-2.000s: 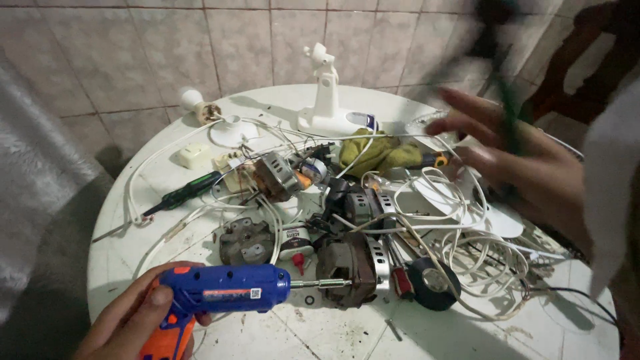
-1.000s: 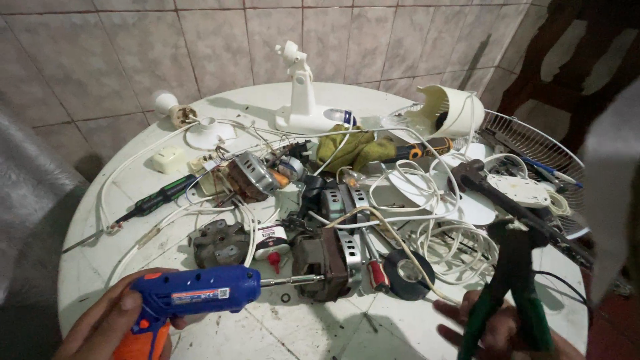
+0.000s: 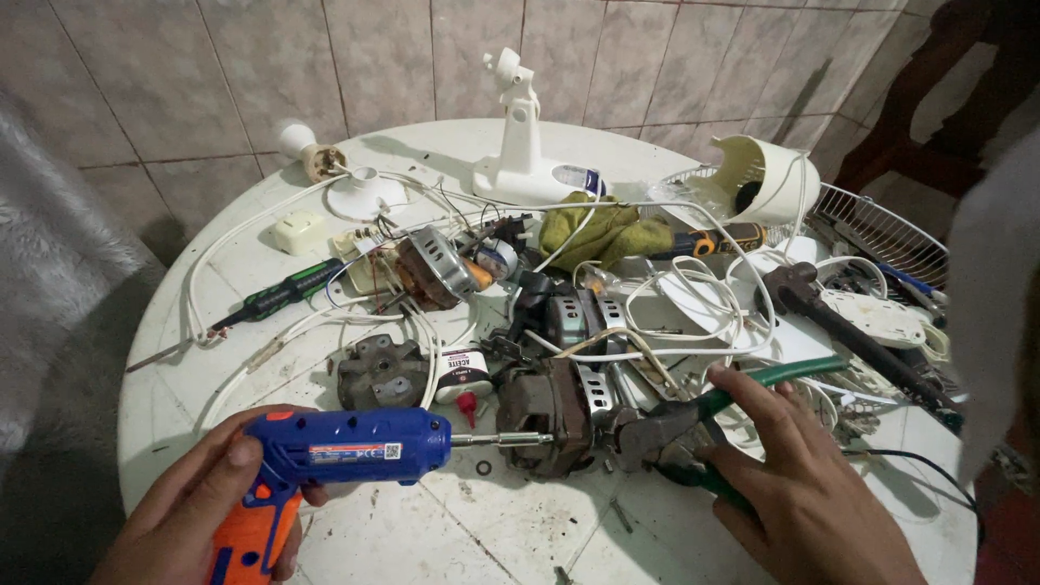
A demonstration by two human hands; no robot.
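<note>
My left hand (image 3: 219, 487) grips a blue and orange cordless screwdriver (image 3: 349, 445) at the lower left. Its long bit reaches right, with the tip at the rusty brown body of a small electric motor (image 3: 540, 414). At the motor's right side are the jaws of green-handled pliers (image 3: 658, 435), and my right hand (image 3: 800, 479) is on the handles, which are spread apart. Behind this motor lies another motor with a slotted metal cover (image 3: 581, 318). A white oil bottle with a red tip (image 3: 463, 374) stands between the motor and a loose grey metal motor housing (image 3: 383, 372).
A white fan stand (image 3: 520, 146) rises at the back. A hammer (image 3: 861, 341), coiled white cable, a wire fan grille (image 3: 881, 227) and a green cloth (image 3: 601, 231) crowd the right and middle. A green and black screwdriver (image 3: 284, 292) lies left. Loose screws (image 3: 621, 515) lie in front.
The pliers, raised in my right hand at first, have come down and left to the motor's side. The hammer and wire grille, behind my arm earlier, show now. My left hand keeps its hold.
</note>
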